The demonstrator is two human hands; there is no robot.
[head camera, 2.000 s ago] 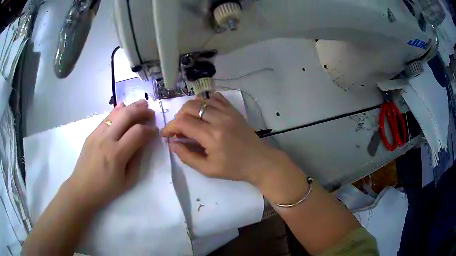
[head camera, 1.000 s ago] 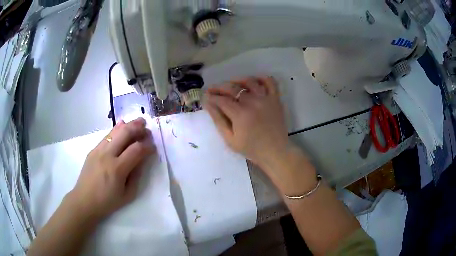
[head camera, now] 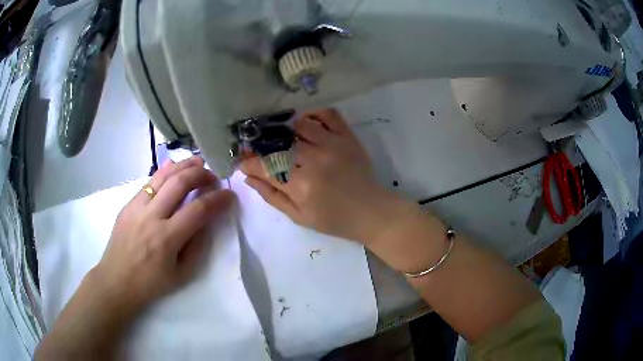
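Note:
A white garment panel (head camera: 310,282) lies flat on the machine bed, with a seam (head camera: 243,261) running up towards the needle area. Thread snippets lie on its right part. The off-white sewing machine (head camera: 395,49) stands over it, and its head hides the needle and presser foot. My left hand (head camera: 166,218) lies on the panel left of the seam, fingers bent, fingertips near the needle area. My right hand (head camera: 317,173) is right of the seam, partly behind the tension dial (head camera: 277,166), fingertips near the needle area. What its fingers touch is partly hidden.
Red-handled scissors (head camera: 562,187) lie at the right of the table. A grey elongated object (head camera: 81,99) is at the upper left. Stacked cut pieces (head camera: 14,190) stand at the far left. White pieces (head camera: 608,158) hang at the right, and more lie at the lower right.
My right hand has moved left from beside the panel's upper edge back to near the needle area. My left hand stays about where it was. The machine head appears larger and lower in view.

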